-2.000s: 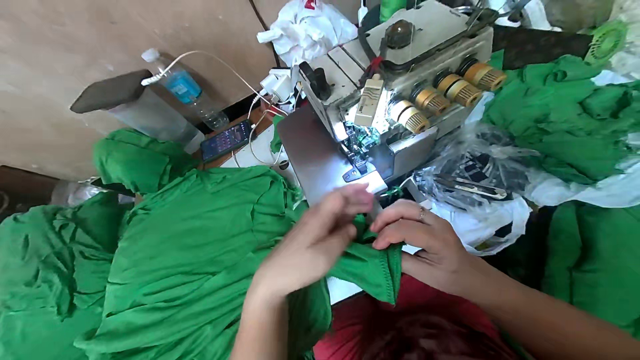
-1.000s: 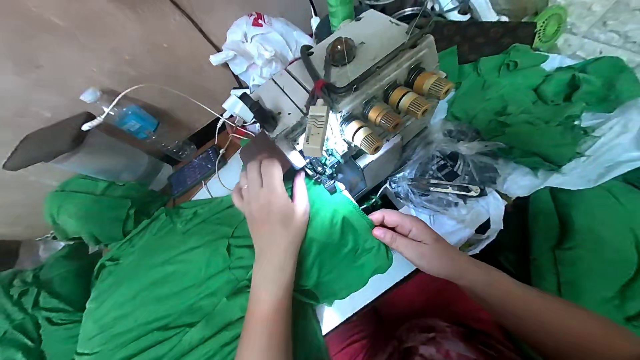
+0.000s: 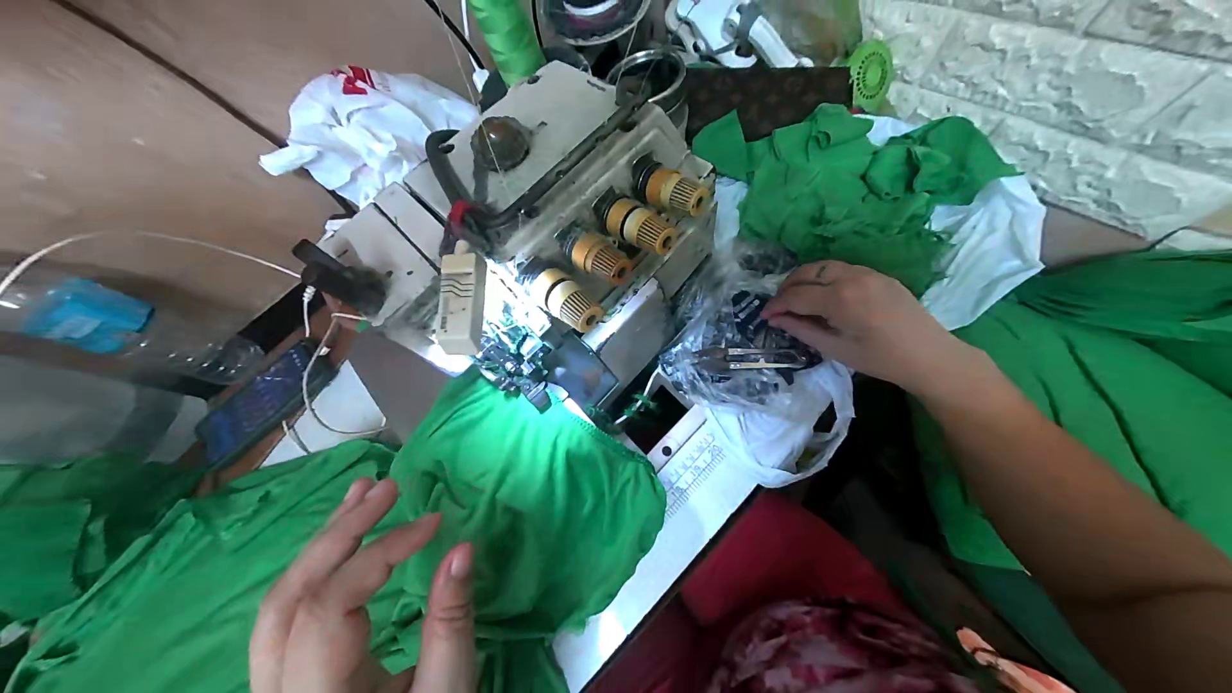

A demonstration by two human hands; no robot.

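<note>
Green knit fabric [image 3: 525,491] lies under the needle area of an overlock sewing machine [image 3: 568,183], its edge running toward the white ruled bed plate. My left hand [image 3: 371,597] is raised over the cloth with fingers spread and nothing in it. At the right of the machine, my right hand [image 3: 837,313] reaches to a clear plastic bag [image 3: 731,318] of dark items, fingertips bent at its edge; whether they pinch something is hard to tell. Metal thread snips or tweezers [image 3: 756,359] lie on that bag, just below my fingertips.
More green cloth [image 3: 135,587] is heaped at left, with green scraps [image 3: 837,192] and folded green fabric [image 3: 1097,385] at right. A smartphone [image 3: 265,404] with a white cable and a plastic bottle [image 3: 91,316] are at left. A white plastic bag [image 3: 366,125] sits behind the machine.
My left hand has let go of the green cloth and lifted off it. My right hand has moved from the cloth's edge to the clear bag. The view has shifted closer to the machine.
</note>
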